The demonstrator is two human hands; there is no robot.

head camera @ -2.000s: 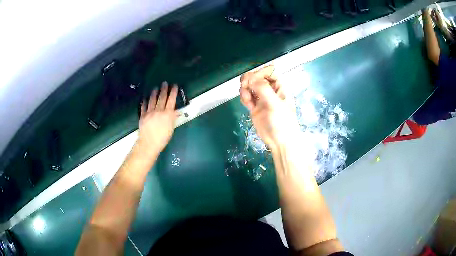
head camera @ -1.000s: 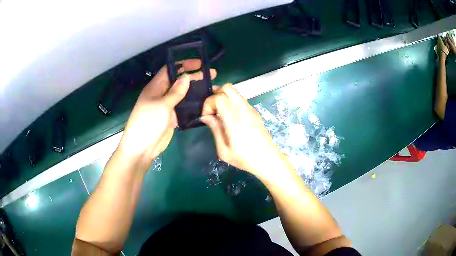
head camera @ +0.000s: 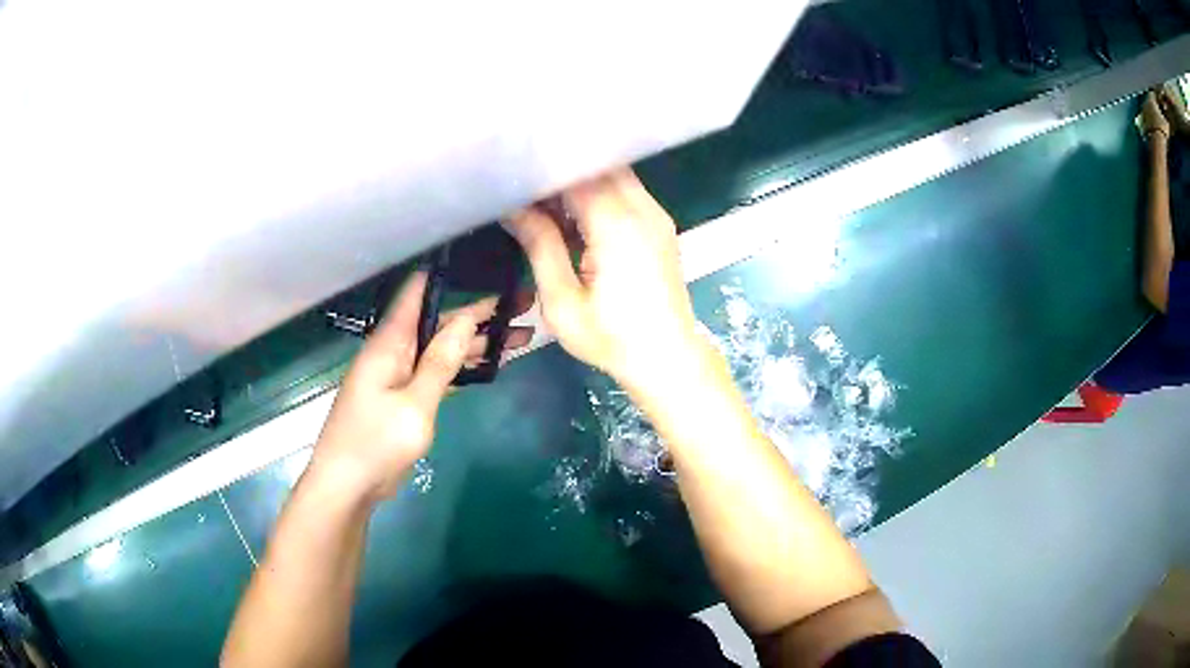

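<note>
A black plastic housing (head camera: 486, 281) is held in my left hand (head camera: 398, 385), above the metal edge rail. Its open window end points down toward me and its upper end is hidden by the white overhead cover. My right hand (head camera: 607, 268) is at the housing's upper right, fingers bent, with the fingertips partly hidden at the cover's edge. I cannot tell whether the right fingers pinch a film piece or the housing. A loose heap of clear film scraps (head camera: 790, 385) lies on the green workbench, beside and beyond my right forearm.
The white overhead cover (head camera: 339, 118) hides much of the conveyor belt (head camera: 731, 170). Several black housings (head camera: 848, 59) lie on the belt. The pale metal edge rail (head camera: 900, 150) runs between belt and bench. Another person's arm (head camera: 1158, 215) is at the far right, above a red stool (head camera: 1083, 403).
The housing has turned in my left hand, its window end now toward me. My right hand has moved up to its upper end. The white cover hides more of the view.
</note>
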